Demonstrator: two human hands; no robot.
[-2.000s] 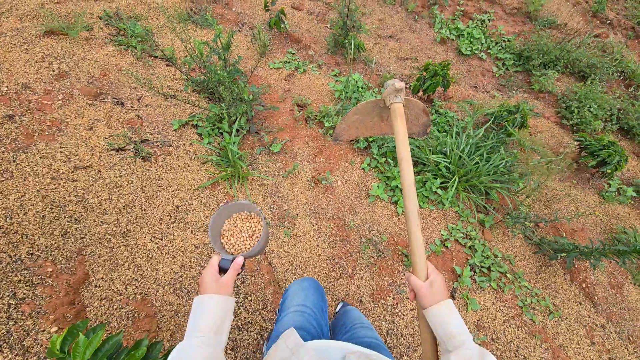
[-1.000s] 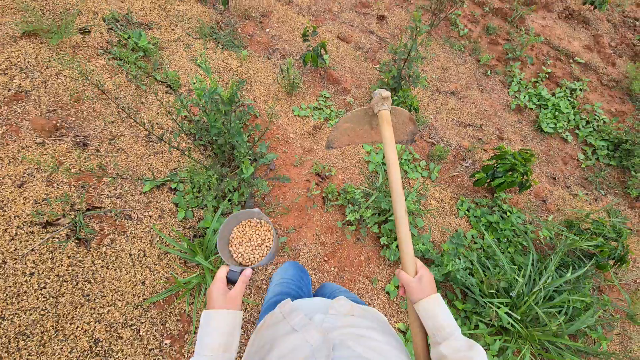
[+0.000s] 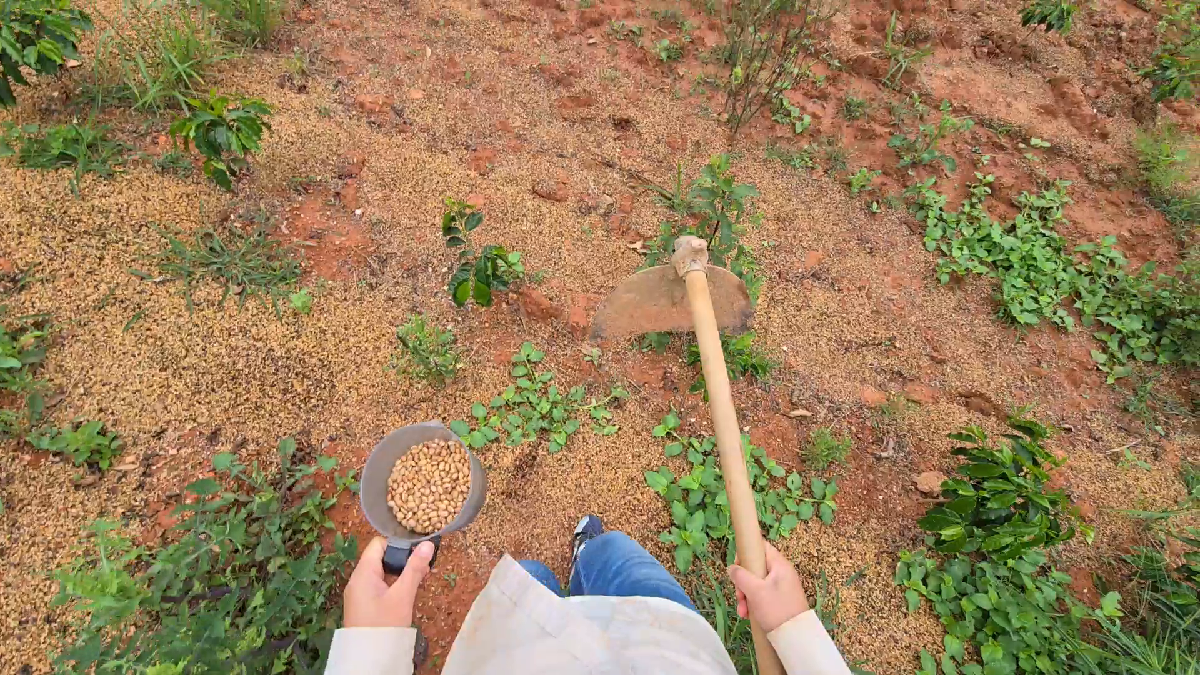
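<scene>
My left hand [image 3: 386, 586] grips the black handle of a grey jug [image 3: 375, 478], which holds many light brown beans [image 3: 429, 486]. Around the wooden shaft of a hoe [image 3: 722, 403] my right hand [image 3: 771, 591] is closed, low on the handle. The shaft points forward, with the wide, rust-brown hoe blade [image 3: 647, 305] at its far end, in front of a leafy weed. The blade appears raised over the ground. Below, my jeans and one dark shoe [image 3: 588, 528] show past a pale shirt.
Reddish soil is strewn with tan husks [image 3: 234, 375]. A small glossy-leaved seedling [image 3: 483, 272] stands ahead, and a bushier one [image 3: 998, 497] at the right. Low weeds [image 3: 539, 403] lie ahead of my feet; taller weeds [image 3: 216, 562] grow at the lower left, and creeping plants [image 3: 1031, 253] at the upper right.
The view has moved forward over the ground, so different seedlings and weeds surround me. Both hands keep their hold on the jug and the hoe.
</scene>
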